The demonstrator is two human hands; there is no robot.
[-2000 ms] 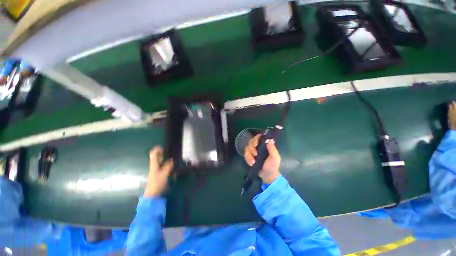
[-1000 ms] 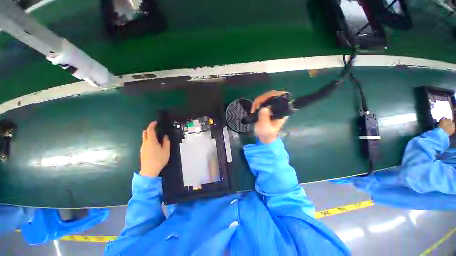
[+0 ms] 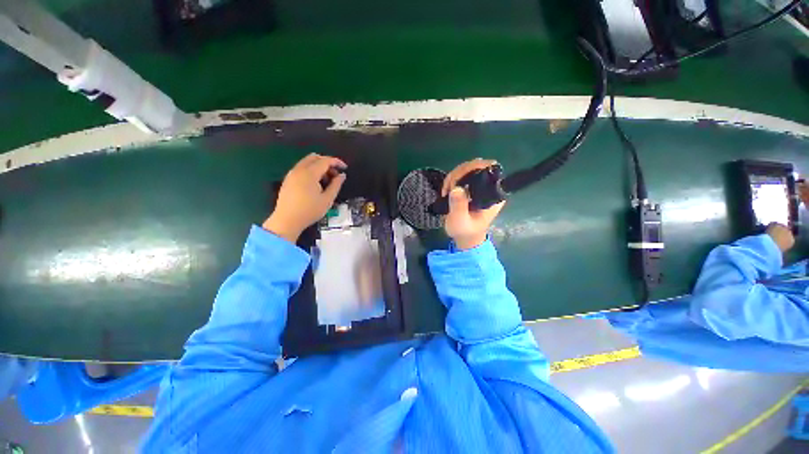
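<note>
The black fixture tray (image 3: 396, 301) lies on the green bench in front of me and holds an opened tablet with a silvery battery (image 3: 348, 279) and a narrow main board (image 3: 355, 213) at its far end. My left hand (image 3: 306, 197) is over the tray's far left corner, fingers curled together; something small and dark shows at the fingertips, too small to name. My right hand (image 3: 473, 204) holds the black electric screwdriver (image 3: 485, 186), its front end over the round screw dish (image 3: 420, 197) right of the tray. The bit and the screws cannot be made out.
A thick black cable (image 3: 568, 146) runs from the screwdriver up over the white rail (image 3: 497, 108). A black block with a white band (image 3: 646, 241) lies at right. Another person's hand (image 3: 781, 236) is at a tray at far right. A white post (image 3: 120, 89) stands upper left. Trays sit on the conveyor.
The tray came nearer, onto the bench. My left hand moved from the tray's left side to its far corner. My right hand brought the screwdriver to the dish and has stayed there since.
</note>
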